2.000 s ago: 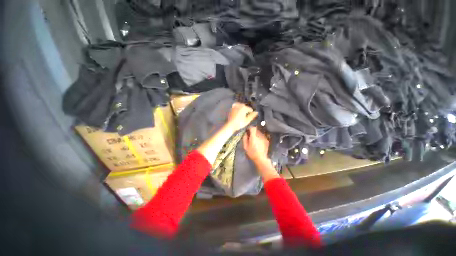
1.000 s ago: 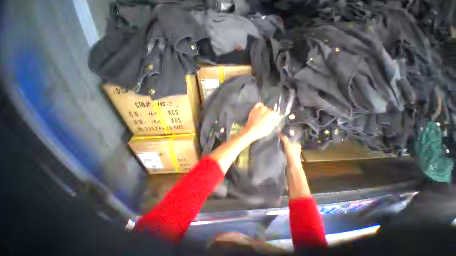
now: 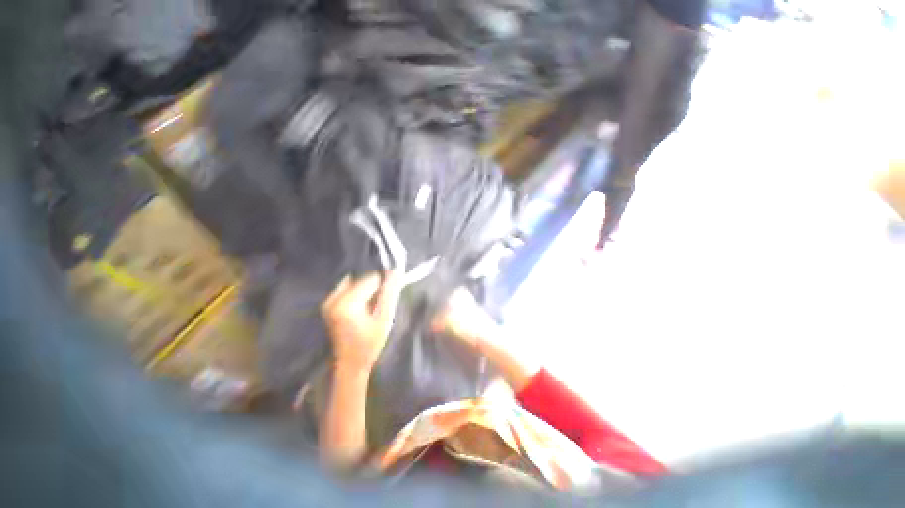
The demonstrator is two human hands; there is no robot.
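Note:
A bulky bunch of dark grey garments (image 3: 327,198) hangs in front of me, blurred, with white strips near my hands. My left hand (image 3: 359,316) grips the cloth at its lower middle. My right hand (image 3: 464,316) holds the same bunch just to the right, its fingers partly hidden in the cloth. Both hands are bare and close together. More dark garments (image 3: 447,60) lie heaped behind.
Brown cartons (image 3: 164,258) with yellow strapping stand at the left, partly covered by dark cloth (image 3: 84,189). The truck's rear edge (image 3: 556,213) runs diagonally at the right. A dark shape hangs beyond it. The floor (image 3: 734,268) at right is overexposed. Orange-and-white cloth (image 3: 447,422) is at my waist.
The view has turned to the right, bringing the bright floor in. Both hands have drawn the garment bunch nearer to my body, and the cartons now appear farther left and tilted.

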